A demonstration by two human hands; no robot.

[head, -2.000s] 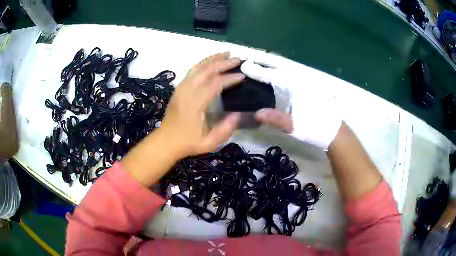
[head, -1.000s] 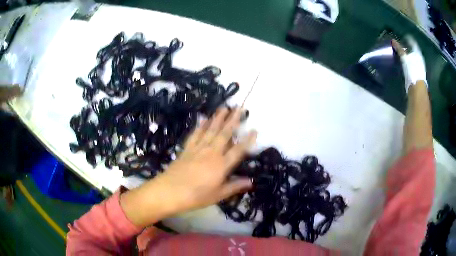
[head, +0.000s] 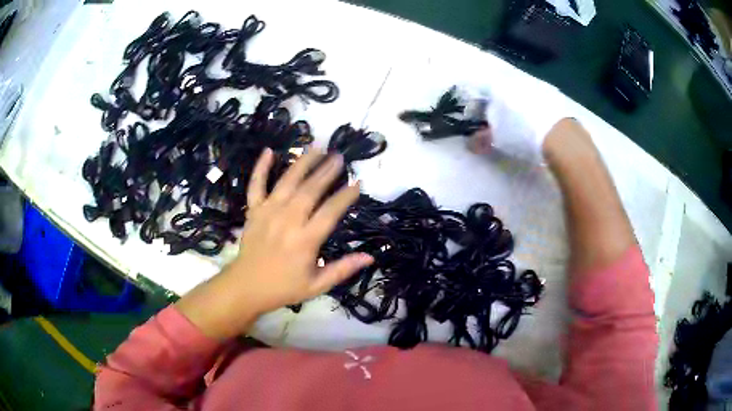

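Note:
Black coiled cables [head: 193,136] lie in a large heap at the left of the white table, and more cables [head: 449,257] lie toward its front centre. My left hand [head: 297,233] is bare, palm down with fingers spread over the cables between them. A single coil [head: 357,143] lies just beyond its fingertips. My right hand [head: 510,132] wears a white glove with bare fingertips and is blurred. Its fingertips pinch the right end of a coiled cable [head: 445,120] over the table's far middle.
The green belt [head: 481,40] runs beyond the table's far edge. It carries a dark box [head: 634,64] and another dark item [head: 534,28] with a white part. A blue object [head: 72,261] is below the table at left. More black cables [head: 698,345] lie at the right edge.
The black box between my hands two seconds ago has left them. My right hand has come back from the belt to a cable over the table. My left hand has moved onto the cables.

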